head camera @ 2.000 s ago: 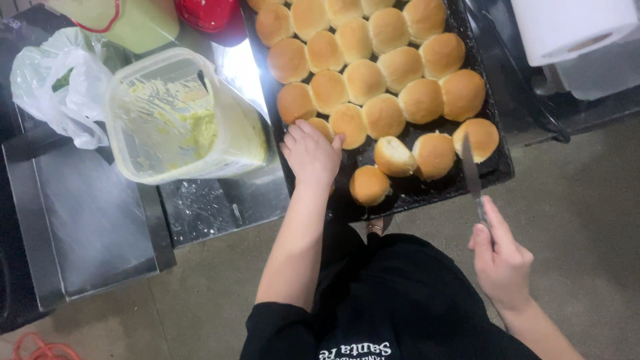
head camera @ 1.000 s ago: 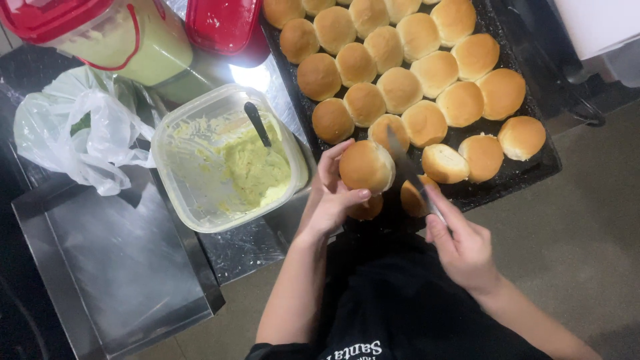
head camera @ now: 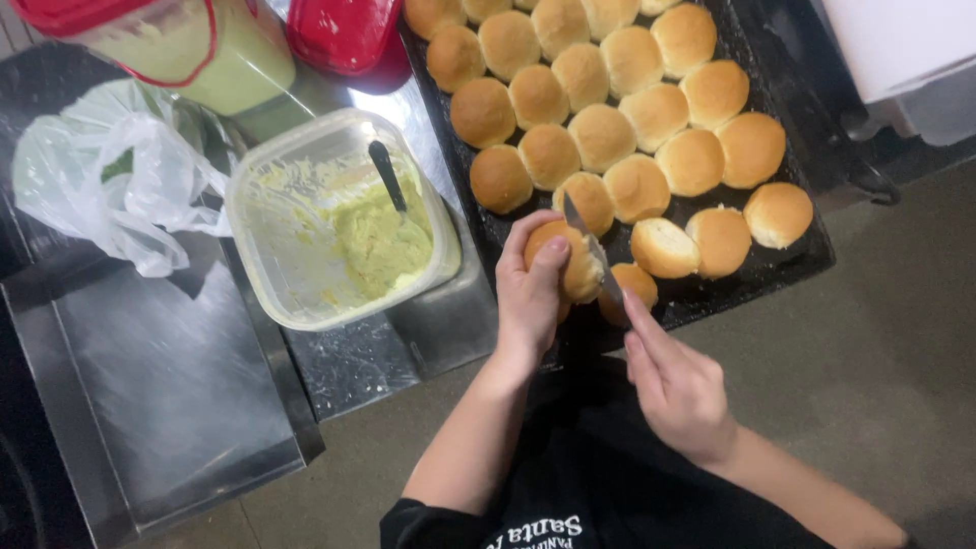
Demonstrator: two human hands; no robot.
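Observation:
My left hand (head camera: 530, 293) holds a golden bread bun (head camera: 564, 259) tilted above the near edge of a dark baking tray (head camera: 732, 293). In my right hand (head camera: 679, 381) is a knife (head camera: 591, 252), its blade against the pale, torn-looking side of that bun. Rows of joined buns (head camera: 602, 137) fill much of the tray. Near its front edge lie several separate buns, one of them (head camera: 665, 248) with its pale side showing. Another bun (head camera: 629, 293) sits partly behind the knife and my right fingers.
Left of the tray stands a plastic tub (head camera: 343, 320) of pale green spread with a dark-handled utensil (head camera: 387, 175). Around it are a plastic bag (head camera: 145, 183), a red-lidded container (head camera: 229, 69), a red lid (head camera: 343, 30) and an empty metal tray (head camera: 183, 381). A white object (head camera: 907, 38) is at upper right.
Two seconds ago my left hand was on the buns at the tray's left; it has since lifted one. The knife has moved left from the rightmost front bun to the held bun.

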